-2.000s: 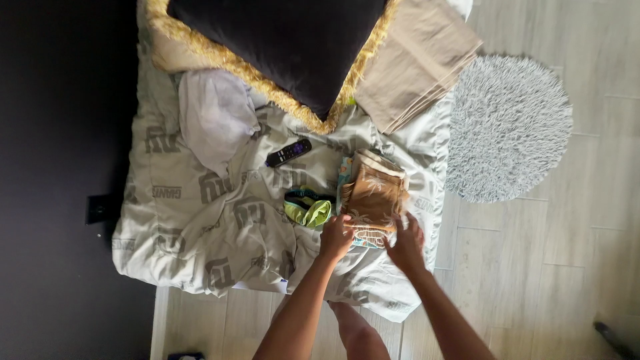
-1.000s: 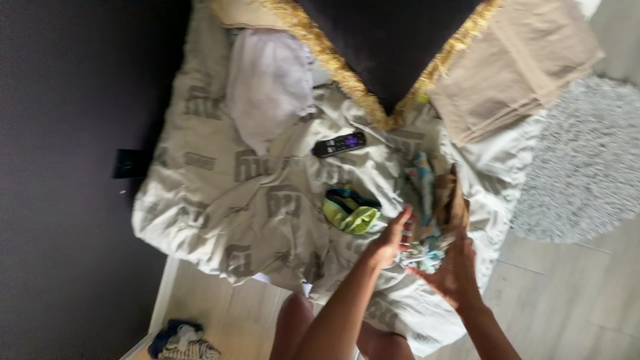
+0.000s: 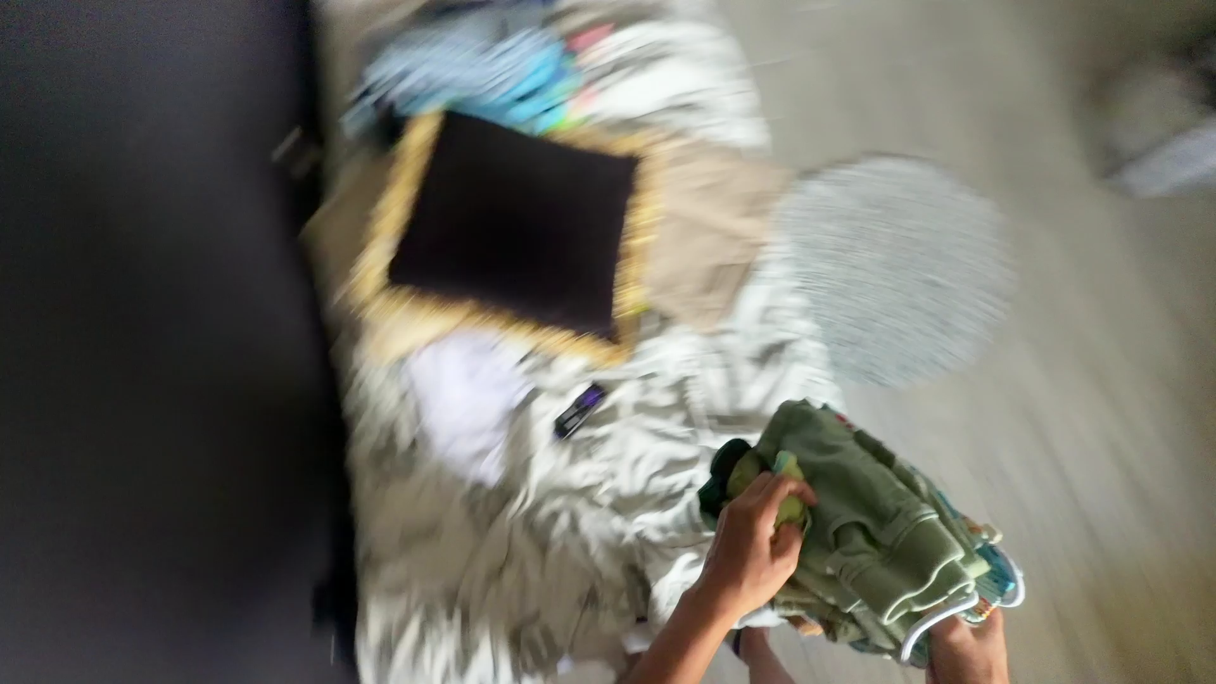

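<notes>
A stack of folded clothes with an olive-green garment (image 3: pixel 855 513) on top is at the lower right, over the bed's edge. My right hand (image 3: pixel 969 646) grips the stack from below at its near end, its fingers mostly hidden under the cloth. At the stack's left side, my left hand (image 3: pixel 760 541) is closed on a bunched yellow-green garment (image 3: pixel 790 489) with a dark part beside it. White cords hang in loops from the near end of the stack. Patterned cloth shows at the stack's right side.
The bed with a printed white cover (image 3: pixel 532 560) holds a remote control (image 3: pixel 579 410), a white cloth (image 3: pixel 465 399), a black fringed cushion (image 3: pixel 518 228), beige fabric (image 3: pixel 712 228) and blue clothes (image 3: pixel 475 71). A round grey rug (image 3: pixel 898 271) lies on the floor; a dark wall (image 3: pixel 152 342) stands left.
The clothes between my hands have been lifted off the bed, with an olive-green garment now on top. My left hand has taken hold of the yellow-green garment that lay near the remote. The view has shifted widely.
</notes>
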